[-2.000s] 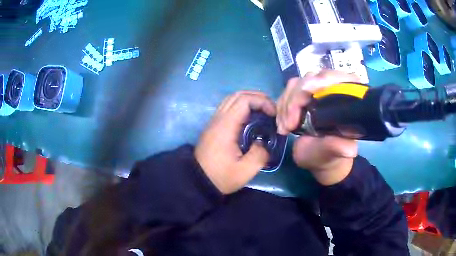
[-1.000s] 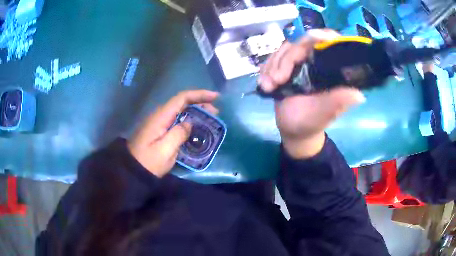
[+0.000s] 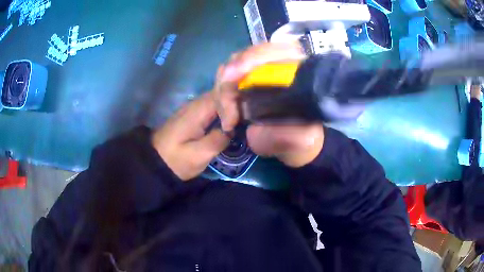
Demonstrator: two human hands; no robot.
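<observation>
My left hand [image 3: 193,139] holds a speaker unit [image 3: 233,158] at the near edge of the green mat. Its light-blue rim and black face with a round cone show below the hands. My right hand [image 3: 284,141] grips the electric screwdriver [image 3: 281,101], a thick black barrel with a yellow-orange lever, slightly blurred. The screwdriver lies over the upper part of the unit. Its bit and the contact point are hidden behind my fingers.
The screw feeder [image 3: 323,16] stands behind the screwdriver. Speaker units stand at the left [image 3: 24,85] and back right [image 3: 371,32]. Blue strips [image 3: 71,45] lie at the back left. A red stool [image 3: 419,207] and another person's dark sleeve [image 3: 456,204] are at the right.
My right hand has brought the screwdriver left and down from beside the feeder to the speaker unit. My left hand still holds the unit. The camera view has shifted.
</observation>
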